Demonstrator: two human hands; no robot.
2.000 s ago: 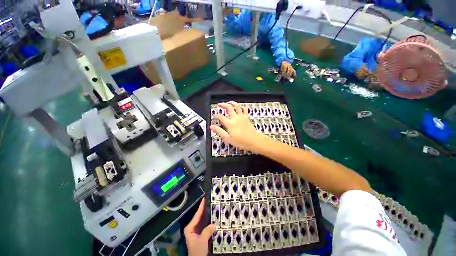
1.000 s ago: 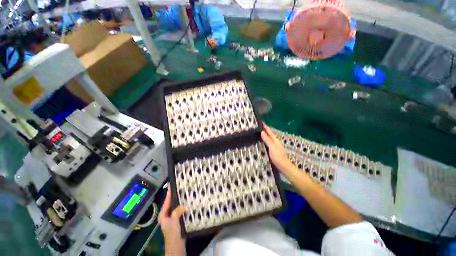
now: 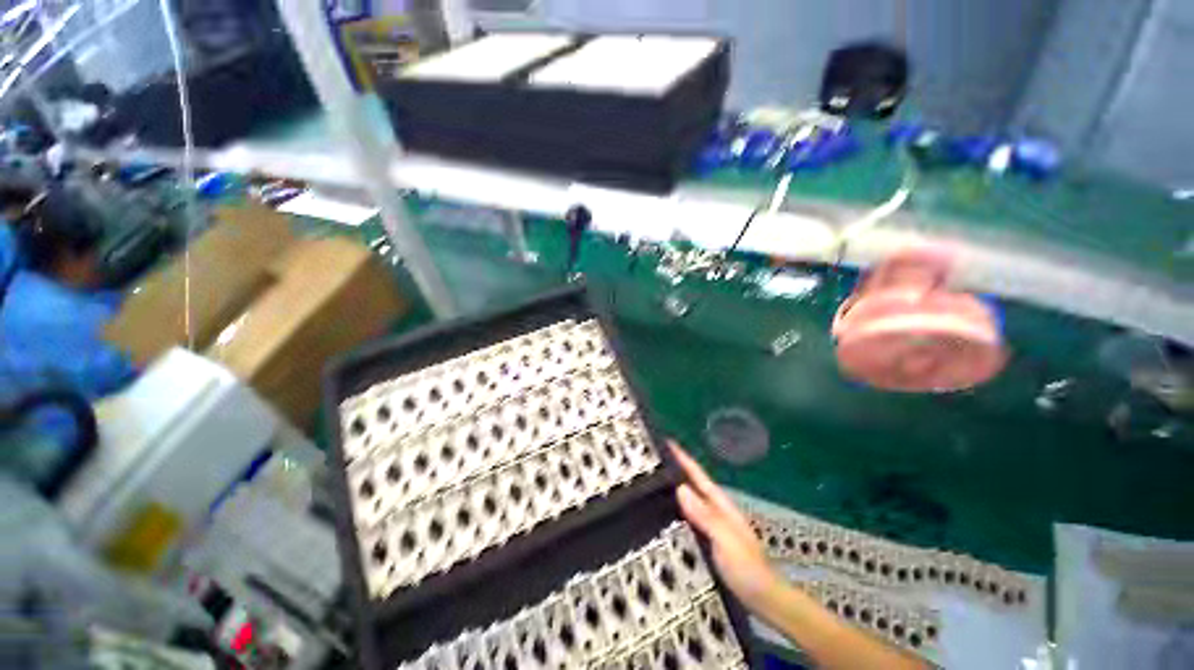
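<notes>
A large black parts tray (image 3: 524, 538) with two compartments is in front of me, tilted, its near end cut off by the bottom edge. Rows of small cream-and-silver workpieces (image 3: 491, 419) with dark round centres lie side by side in both compartments. My right hand (image 3: 728, 543) holds the tray's right side near the divider, fingers at the rim. My left hand is not in the picture. The picture is somewhat blurred.
The white machine (image 3: 197, 458) is at the left, beside a cardboard box (image 3: 308, 327). Part rows (image 3: 890, 563) lie on a white sheet at the right. A pink fan (image 3: 921, 334) stands across the green bench. Black stacked trays (image 3: 550, 128) sit on the shelf behind. A person in blue (image 3: 59, 314) is far left.
The view has tipped up, bringing the shelf and stacked trays into sight. My right hand has moved from inside the tray to its right side. My left hand has left the picture.
</notes>
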